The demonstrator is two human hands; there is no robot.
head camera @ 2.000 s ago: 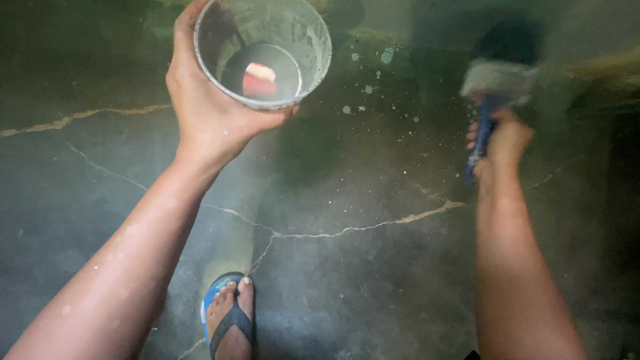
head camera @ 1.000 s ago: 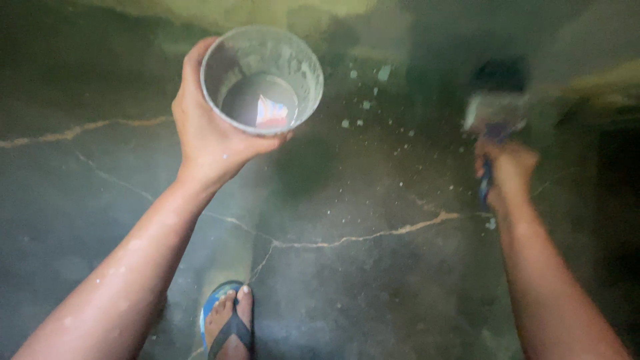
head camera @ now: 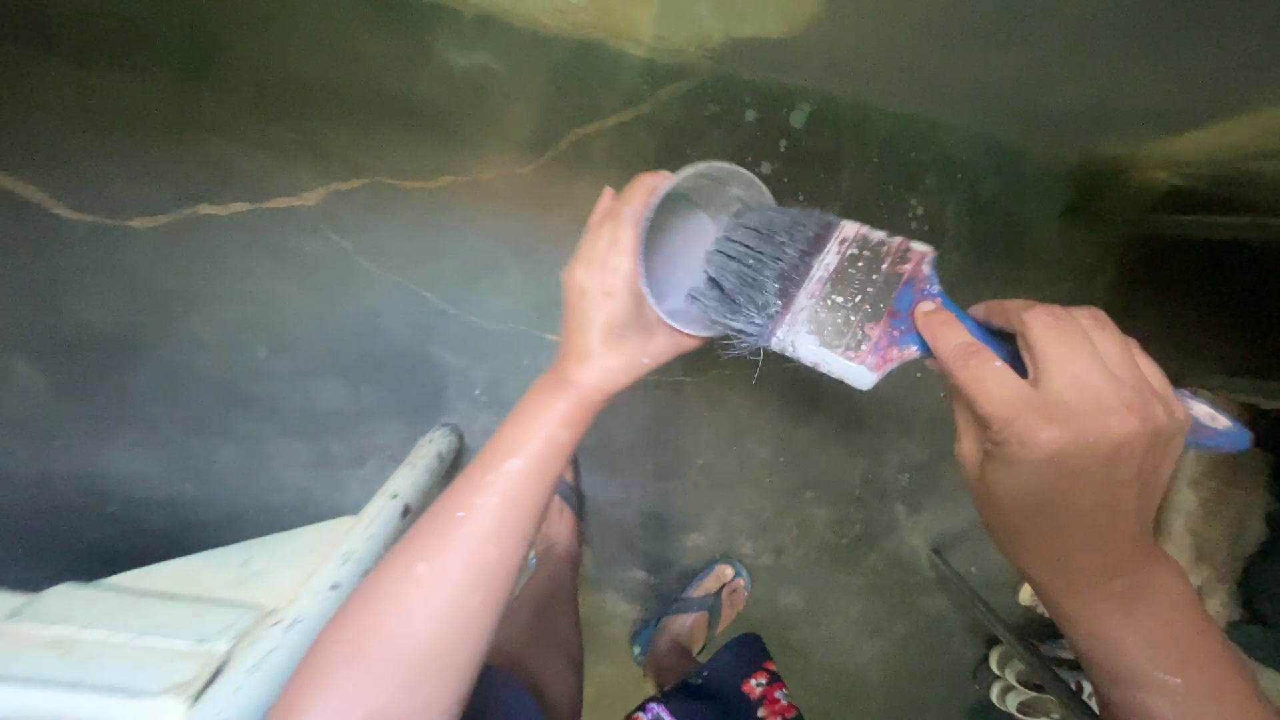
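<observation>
My left hand (head camera: pixel 615 290) grips a clear plastic tub (head camera: pixel 665 235) from its left side, and the tub's mouth faces me. Pale liquid shows inside it. With my right hand (head camera: pixel 1060 420) I hold a wide paintbrush (head camera: pixel 850 300) by its blue handle. Dark grey bristles lie across the right part of the tub's mouth; whether their tips touch the liquid cannot be told. White and pinkish paint marks the brush's metal ferrule.
The dark floor (head camera: pixel 300 380) has a long crack and pale spots. A pale, worn painted object with a rail (head camera: pixel 330 590) stands at lower left. My sandalled feet (head camera: pixel 700 610) are below. At lower right are footwear (head camera: pixel 1020 690) and a dark thin bar (head camera: pixel 1000 630).
My right hand has brought the brush from the far right over to the tub. The view has shifted a lot, and the pale railed object now shows.
</observation>
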